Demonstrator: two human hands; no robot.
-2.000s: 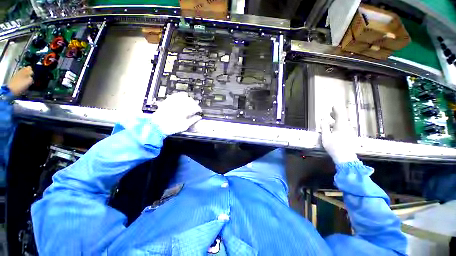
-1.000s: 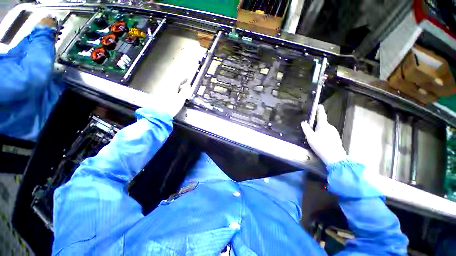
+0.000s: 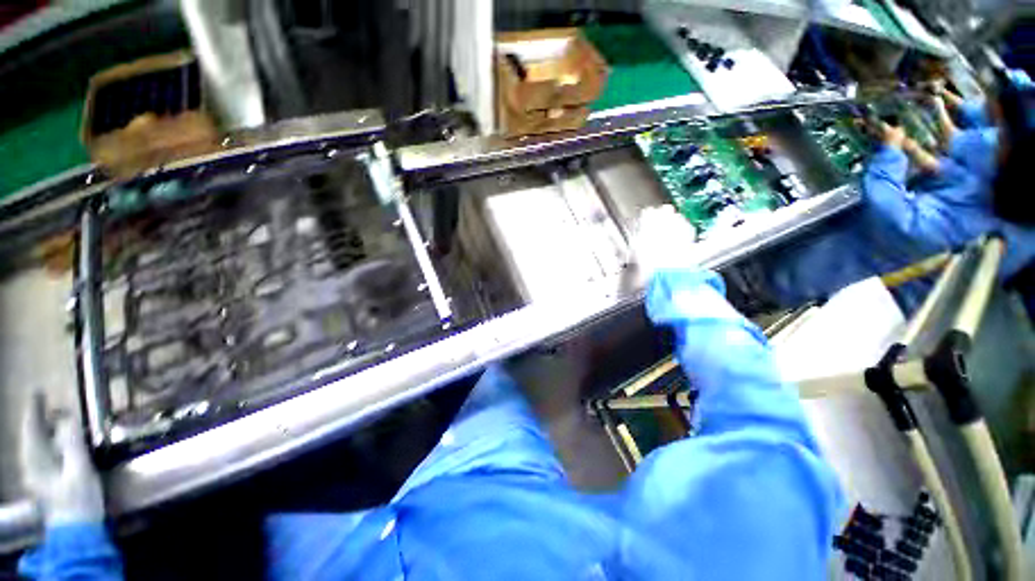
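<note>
An empty dark carrier [image 3: 250, 284] with pale metal side bars lies on the conveyor to my left. My left hand [image 3: 62, 471], in a white glove, is at the carrier's left end by the front rail, blurred, with fingers apart. My right hand [image 3: 661, 241], gloved white, reaches to the near left corner of a green circuit board [image 3: 709, 176] on the line. The glove is blurred and overexposed, so I cannot tell whether it grips the board.
The metal front rail [image 3: 341, 414] runs along the bench. A carton with a black grid [image 3: 148, 108] and an open carton [image 3: 550, 80] stand behind the line. Blue-sleeved workers [image 3: 925, 182] are at the far right. A tube-framed rack [image 3: 908, 375] stands at lower right.
The view has swung right. My right hand has left the carrier's right side and moved right to the green board. My left hand is still near the carrier's left end.
</note>
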